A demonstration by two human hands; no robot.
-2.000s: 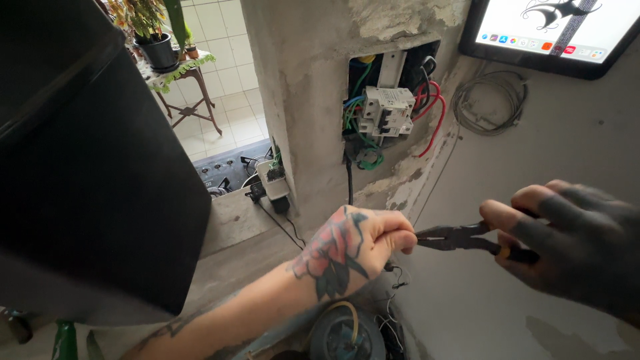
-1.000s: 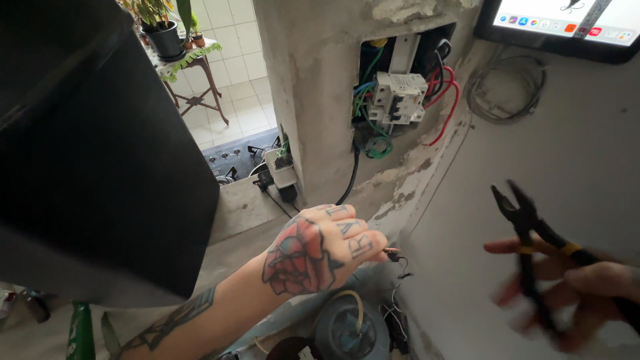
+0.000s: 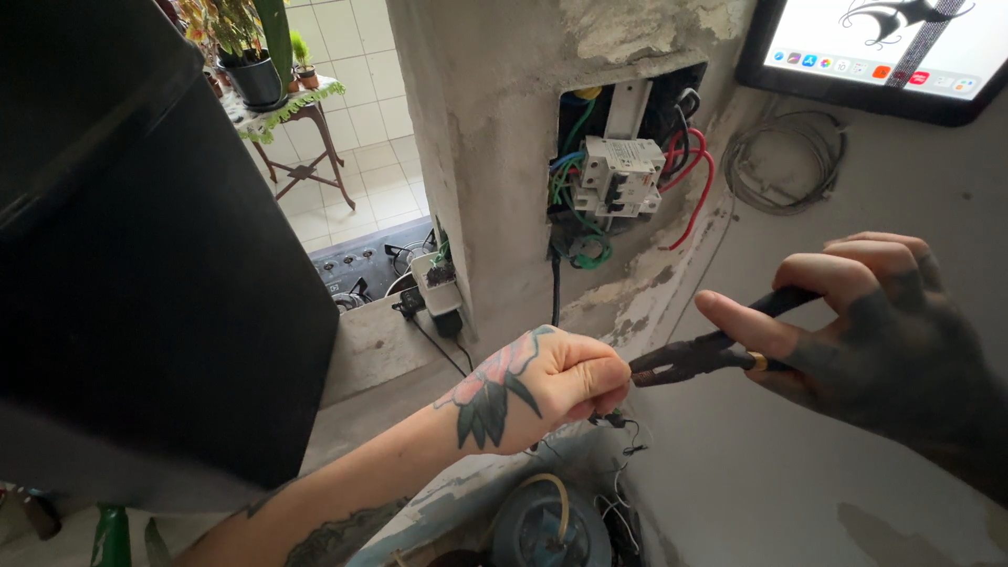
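Note:
My left hand (image 3: 579, 382) is closed, thumb against the curled fingers; whatever it may pinch is hidden. Just to its right, my right hand (image 3: 858, 323) grips black-handled combination pliers (image 3: 689, 358), whose jaws are parted a little and reach the left fingertips. Above both hands, a recessed wall box holds white circuit breakers (image 3: 622, 177). Green and blue wires run at their left side, and red wires (image 3: 703, 185) loop out at their right. A black cable (image 3: 556, 290) hangs from the box.
A large black cabinet-like object (image 3: 157, 299) fills the left side. A tablet (image 3: 866, 94) is at upper right, above a coil of grey wire (image 3: 776, 185). Plugs in a white power socket (image 3: 435, 283) lie beside the pillar. A large water bottle (image 3: 543, 528) stands below.
The right hand has brought the pliers back to the left hand after holding them apart, jaws up, a second ago. The left hand has turned, its knuckles now facing differently.

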